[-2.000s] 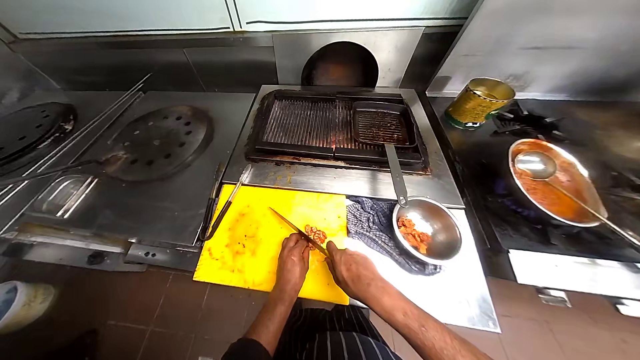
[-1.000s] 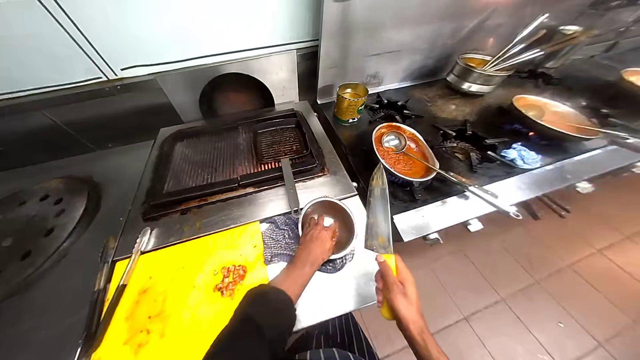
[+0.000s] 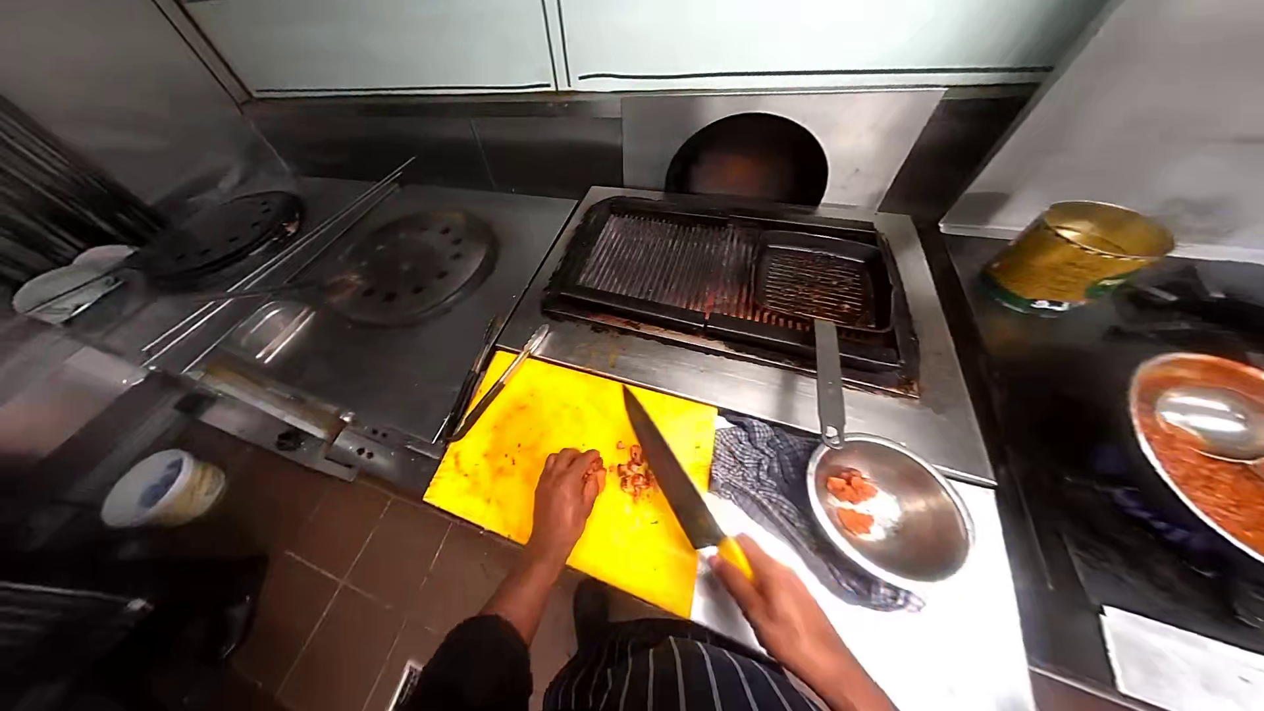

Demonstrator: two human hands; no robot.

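On the yellow cutting board (image 3: 494, 474), my left hand (image 3: 566, 499) has its fingers closed around a small reddish-brown piece of food. Chopped pieces of the same food (image 3: 635, 472) lie just to its right. My right hand (image 3: 775, 602) grips the yellow handle of a chef's knife (image 3: 673, 479), whose blade slants up and left over the board beside the chopped pieces. Right of the board, a steel bowl (image 3: 928, 523) holds several orange-red pieces. A checked cloth (image 3: 765, 479) lies partly under the bowl.
Tongs (image 3: 504, 380) rest on the board's upper left corner. Behind is a ribbed grill (image 3: 662, 262) bearing a square grill pan (image 3: 825, 281), its handle reaching the bowl. A pan of red sauce with a ladle (image 3: 1210, 484) and a large tin (image 3: 1076, 257) stand right; a bucket (image 3: 163, 489) is lower left.
My left hand, in the steel bowl one second ago, is now at the cutting board. The knife, upright beside the bowl then, now slants over the board. The view has swung back left.
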